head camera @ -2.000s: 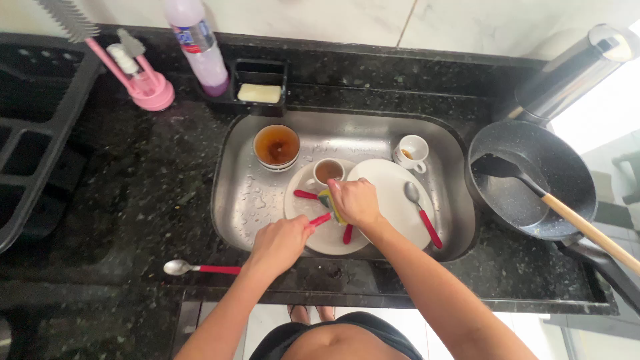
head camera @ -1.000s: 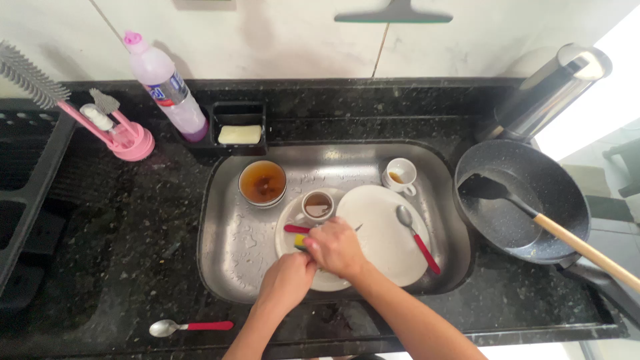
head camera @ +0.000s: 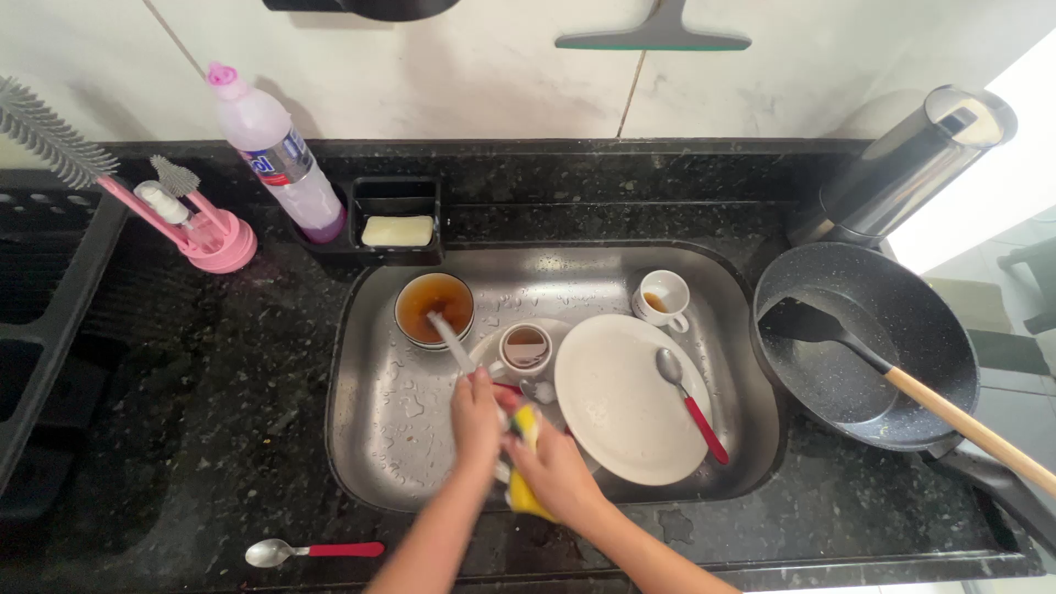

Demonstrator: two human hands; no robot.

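My left hand (head camera: 476,421) grips a table knife (head camera: 451,340), whose blurred metal blade points up and left over a stacked bowl (head camera: 434,308) of brown liquid. Close beside it, my right hand (head camera: 554,466) is closed on a yellow sponge (head camera: 526,493). Just beyond the hands, a white cup (head camera: 525,350) with dark liquid stands on a plate partly hidden by them. A large white plate (head camera: 631,404) lies at the right with a red-handled spoon (head camera: 693,404) on it. Behind it is a small white mug (head camera: 662,299) with brown residue. Red handles show partly under my hands.
The steel sink (head camera: 388,445) is set in a black stone counter. Another red-handled spoon (head camera: 315,551) lies front left. At the back left are a pink brush holder (head camera: 221,243), a detergent bottle (head camera: 280,165) and bar soap (head camera: 398,231). A frying pan (head camera: 858,388) with a spatula stands right, before a steel cylinder (head camera: 916,165).
My hands have drawn slightly apart, and the knife blade now shows beyond my left hand. The view has tilted up, bringing the wall squeegee into sight.
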